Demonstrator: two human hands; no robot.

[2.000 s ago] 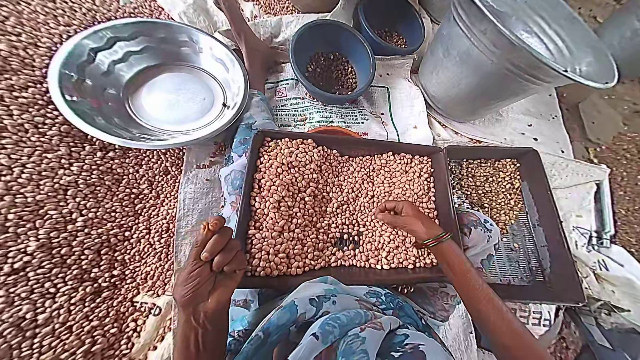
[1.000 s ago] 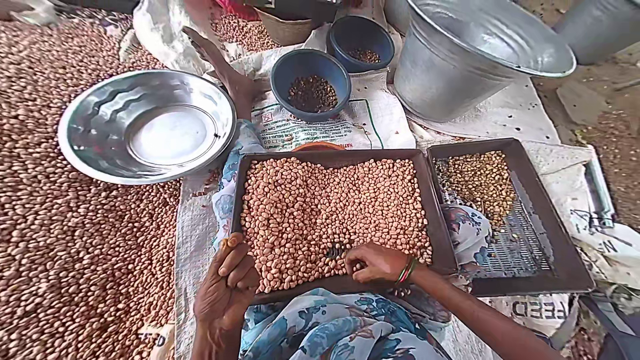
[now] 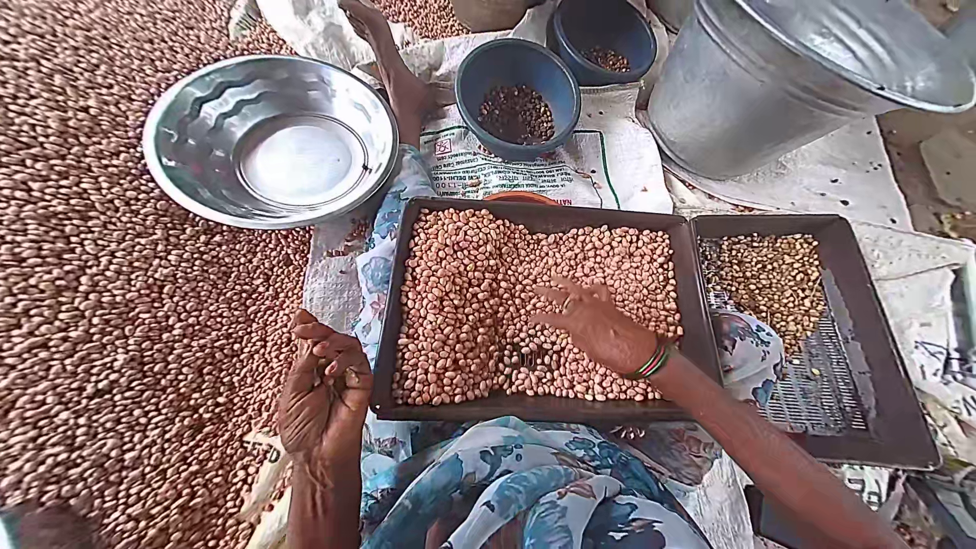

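A dark rectangular tray (image 3: 549, 410) on my lap holds reddish-brown nuts or seeds (image 3: 450, 305). My right hand (image 3: 602, 324), bangles at its wrist, is over the right-middle of them with fingers spread and nothing visibly held. My left hand (image 3: 328, 381) is raised beside the tray's left edge, its fingers curled; whether something small is inside cannot be told. At the right, a second dark tray (image 3: 877, 335) with a slotted bottom holds smaller yellowish-brown pieces (image 3: 770, 282).
A large heap of similar nuts or seeds (image 3: 137, 305) covers the left side. A shiny metal basin (image 3: 271, 141) lies at its edge. Beyond the tray are two blue bowls (image 3: 518, 141) (image 3: 602, 72) with dark pieces, and a metal tub (image 3: 755, 91). Printed woven sacks (image 3: 625, 171) lie underneath.
My right hand has moved away from the tray's near edge toward its middle, and its fingers have spread. My left hand stays beside the tray's left edge.
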